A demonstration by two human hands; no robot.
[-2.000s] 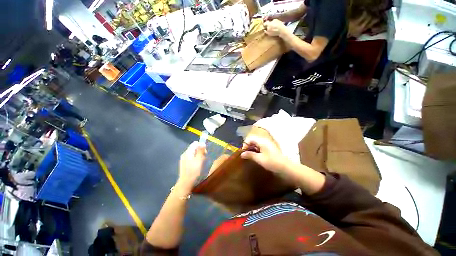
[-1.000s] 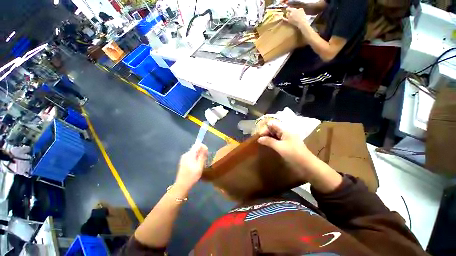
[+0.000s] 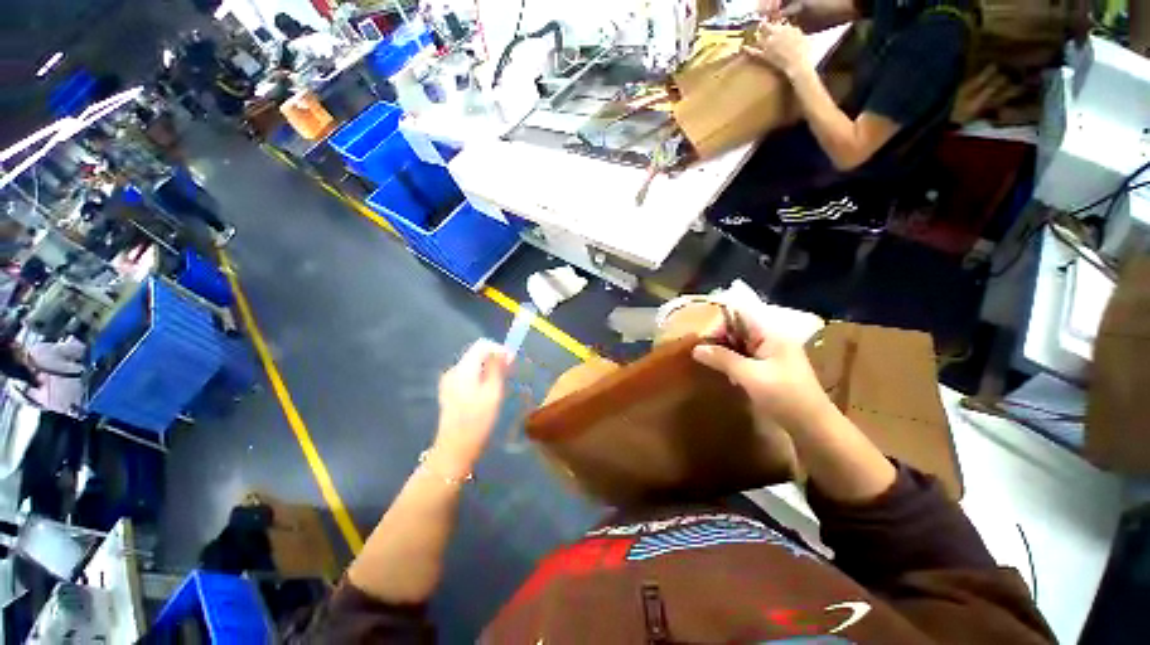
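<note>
A brown sewn panel [image 3: 668, 428] hangs in front of my sweatshirt, its red-brown edge sloping up to the right. My right hand [image 3: 772, 365] pinches the upper right end of that edge; a small dark thing shows at the fingertips, too unclear to name. My left hand [image 3: 473, 397] is raised left of the panel, apart from it, with its fingers curled together. A narrow pale strip [image 3: 518, 330] shows just above its fingertips; I cannot tell whether it is held or lies on the floor beyond.
Brown panels [image 3: 889, 397] and crumpled white cloth [image 3: 744, 302] lie on the white table [image 3: 996, 473] at the right. A seated person in black [image 3: 902, 120] handles brown cloth across from me. Blue crates [image 3: 441, 227] stand along the yellow-lined aisle. White scrap [image 3: 555, 287] lies on the floor.
My left hand has moved away from the panel's left end, opening a gap. My right hand and the panel have shifted right in the picture, and more of the panel's face shows.
</note>
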